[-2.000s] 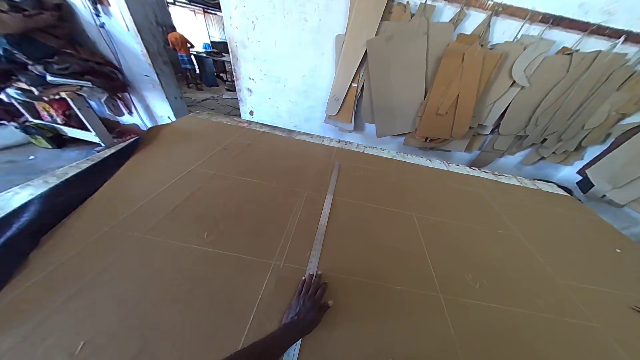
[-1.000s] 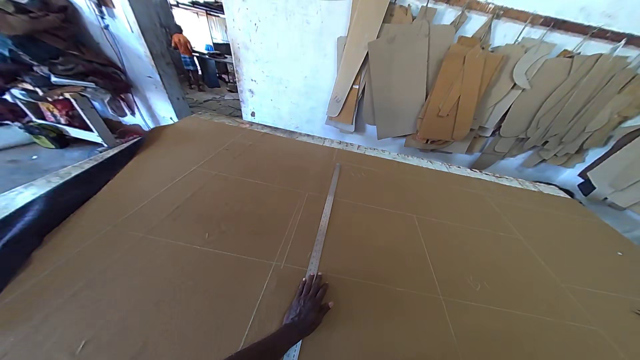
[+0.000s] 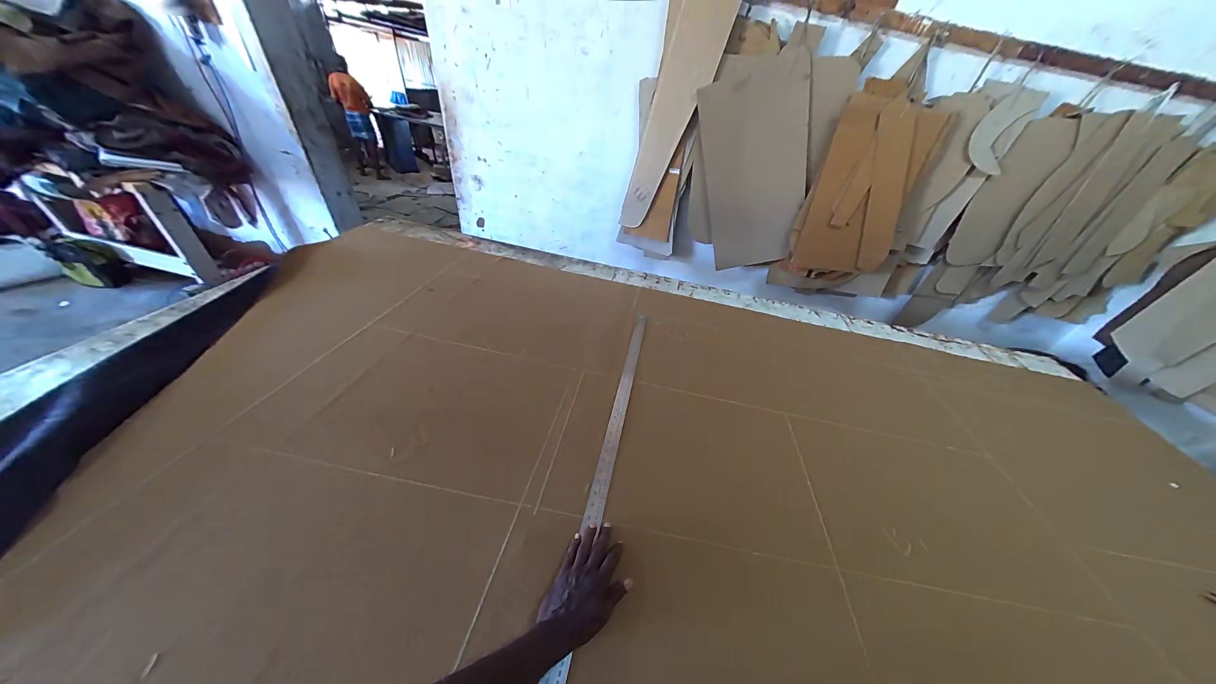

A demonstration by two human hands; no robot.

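Observation:
My left hand (image 3: 584, 581) lies palm down over a long metal ruler (image 3: 617, 427), fingers slightly spread and pointing away from me, pressing it flat rather than gripping it. The ruler runs from the near edge of the view toward the far side of a large brown sheet (image 3: 703, 608). Thin pale lines cross the sheet on both sides of the ruler, some long, some short. At the right edge of the view a small dark shape (image 3: 1210, 597) may be fingertips of my right hand; the rest of it is out of view.
Cardboard pattern pieces (image 3: 760, 161) hang from a rail on the white wall behind the table's far edge (image 3: 760, 302). Dark material (image 3: 114, 389) hangs along the left side. Piled cloth (image 3: 104, 104) fills the upper left. A person (image 3: 351, 104) stands beyond the doorway.

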